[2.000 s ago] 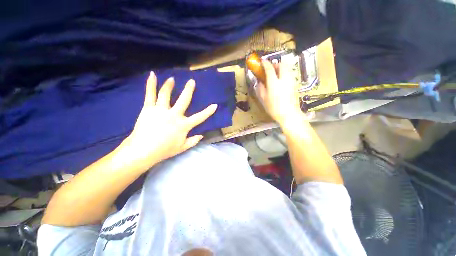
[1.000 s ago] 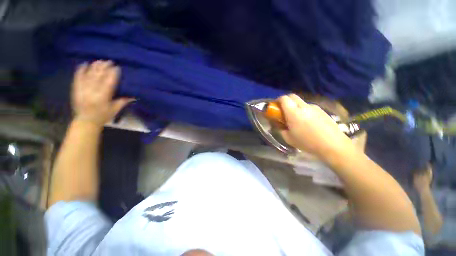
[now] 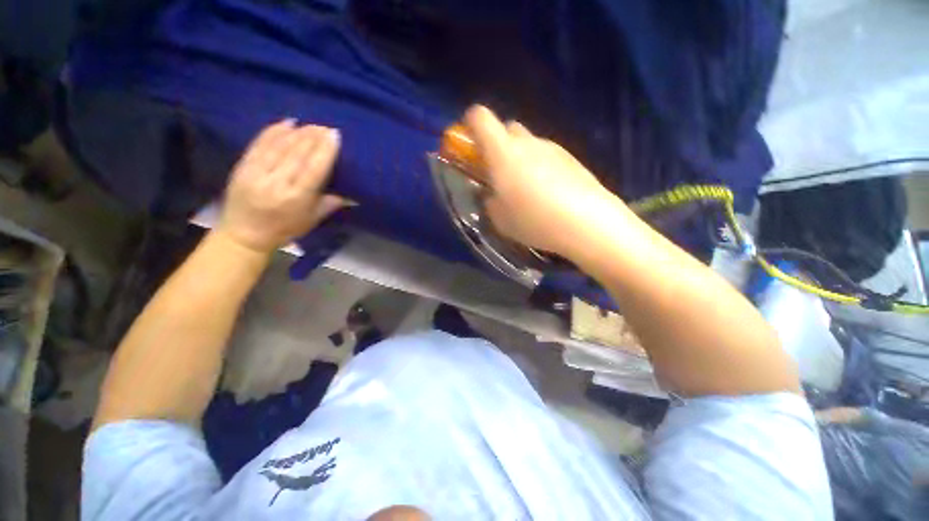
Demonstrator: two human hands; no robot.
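Note:
A navy blue garment lies spread across the work surface. My left hand lies flat on its near part, palm down, fingers close together, not gripping. My right hand grips the orange handle of a silver iron, which rests on the blue cloth to the right of my left hand. The iron's soleplate and the padded arm under the cloth are hidden.
A pale table edge runs below the cloth. A yellow-green hose trails right from the iron. A tan board piece shows below my right forearm. A white container and dark cloth are at the right.
The iron has left the tan board and moved left onto the garment in my right hand. My left hand moved left, then back right a little. The garment has shifted, and the view has turned.

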